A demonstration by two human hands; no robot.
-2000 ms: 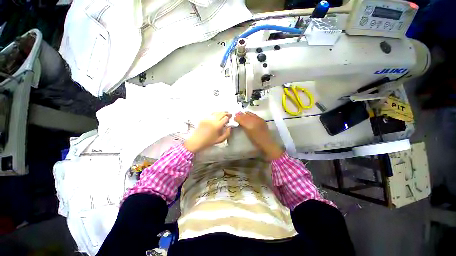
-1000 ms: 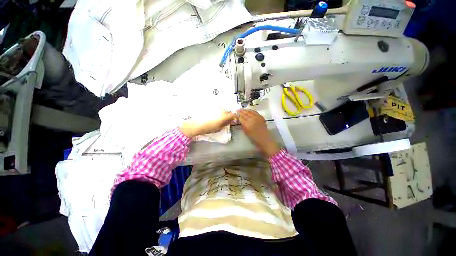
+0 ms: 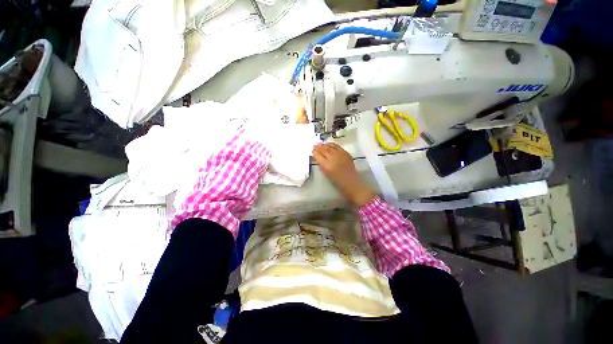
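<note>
A white garment piece (image 3: 282,144) lies under the needle area of the off-white JUKI sewing machine (image 3: 430,77) and spreads left over the table. My right hand (image 3: 336,164) rests at the cloth's right edge, just in front of the presser foot (image 3: 324,134), with fingertips together on the cloth. My left hand (image 3: 301,109) is mostly hidden by the white cloth; only a bit of skin shows left of the needle, beyond the cloth. Its checked sleeve lies across the garment.
Yellow-handled snips (image 3: 396,129), a black phone (image 3: 460,154) and white tape (image 3: 470,198) lie right of the needle. A white bundle (image 3: 134,60) is at the back left. More white pieces (image 3: 121,248) hang low left. A blue hose (image 3: 343,32) curves by the head.
My left hand has moved from the front edge by the needle to behind the cloth, its sleeve now reaching over the garment. My right hand has stayed near the presser foot.
</note>
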